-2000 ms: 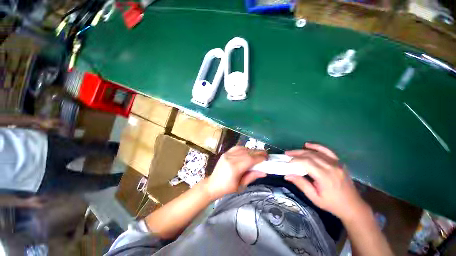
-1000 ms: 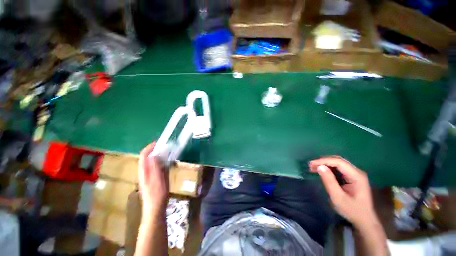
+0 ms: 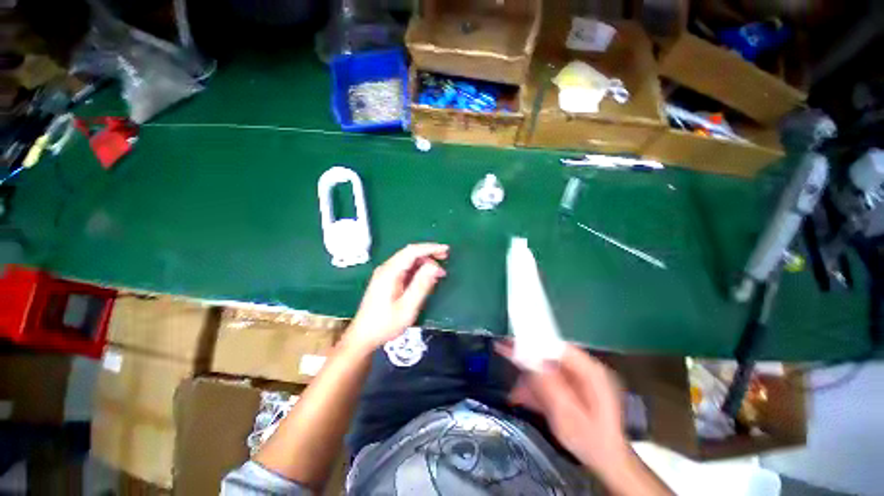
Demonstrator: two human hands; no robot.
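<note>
One white loop housing [image 3: 346, 239] lies on the green bench [image 3: 233, 223], ahead and left of my left hand [image 3: 395, 295]. My left hand is over the bench's front edge with its fingers apart and holds nothing. My right hand [image 3: 572, 392] is blurred and holds a second white housing [image 3: 532, 308] by its near end. That housing points forward over the bench and shows edge-on. A clear round piece [image 3: 488, 193] stands on the bench ahead of both hands.
A blue bin [image 3: 371, 92] of small silvery pieces, a box of blue parts [image 3: 465, 121] and other cartons line the bench back. A thin rod [image 3: 621, 245] lies right. A clamp arm [image 3: 783, 218] stands far right. A red stool [image 3: 58, 308] and cartons [image 3: 153, 387] are at left.
One of the two housings has left the bench: my left hand held it a second ago, and my right hand holds a housing now. My left hand has opened and moved right.
</note>
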